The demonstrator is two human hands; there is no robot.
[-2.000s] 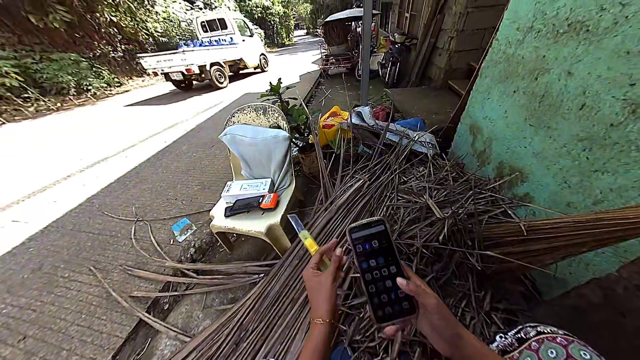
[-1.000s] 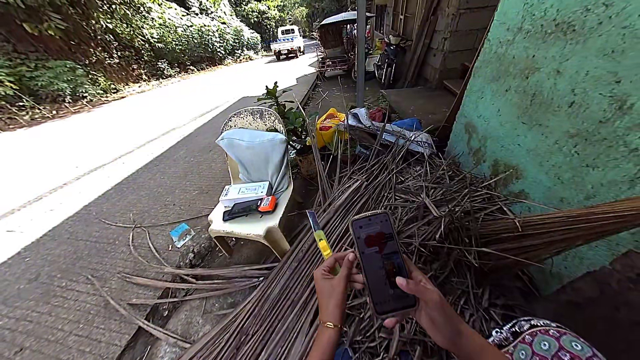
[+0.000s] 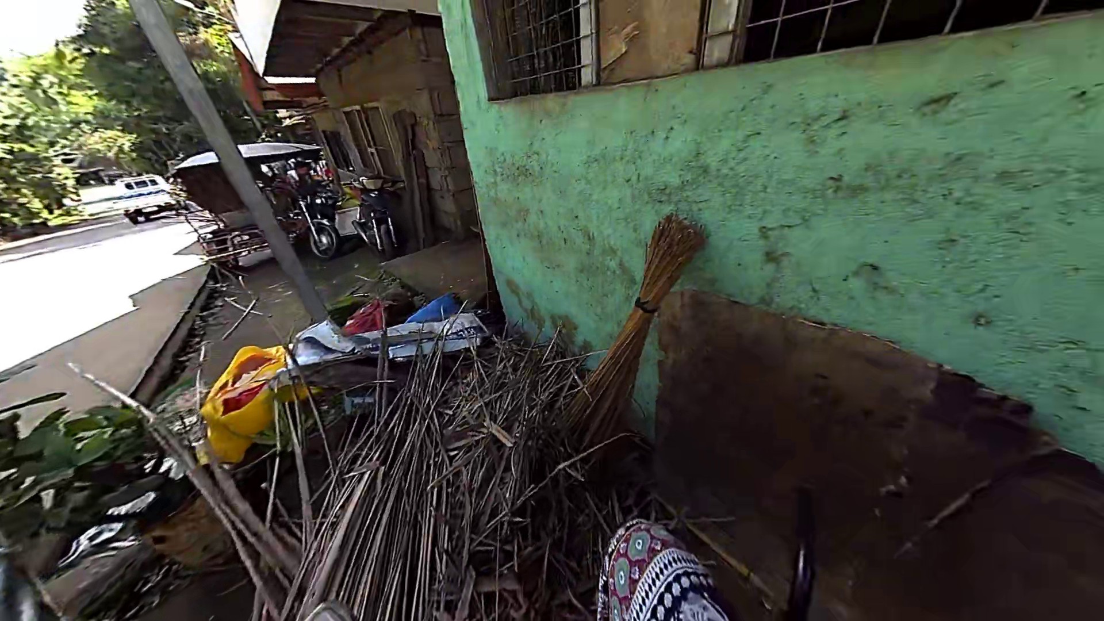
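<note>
Neither of my hands shows in the head view, so what they hold is hidden. A pile of dry palm fronds and sticks point(image 3: 448, 466) fills the lower middle. Behind it a tied bundle of thin brown sticks point(image 3: 647, 319) leans against the green wall point(image 3: 819, 190). Patterned cloth point(image 3: 651, 573) shows at the bottom edge, right of the pile. Left of the pile lies a yellow plastic bag point(image 3: 241, 401) with something red in it.
A metal post point(image 3: 233, 164) rises at the left behind white sheeting point(image 3: 397, 338). A brown board or slab point(image 3: 802, 431) lies at the right below the wall. A covered tricycle point(image 3: 233, 198), a motorcycle point(image 3: 375, 216) and a white truck point(image 3: 145, 197) are farther back; leafy plants point(image 3: 78, 440) grow at left.
The view has swung strongly right and up. My hands, the phone, the yellow cutter and the chair have left the view. The white truck is farther down the road than two seconds ago.
</note>
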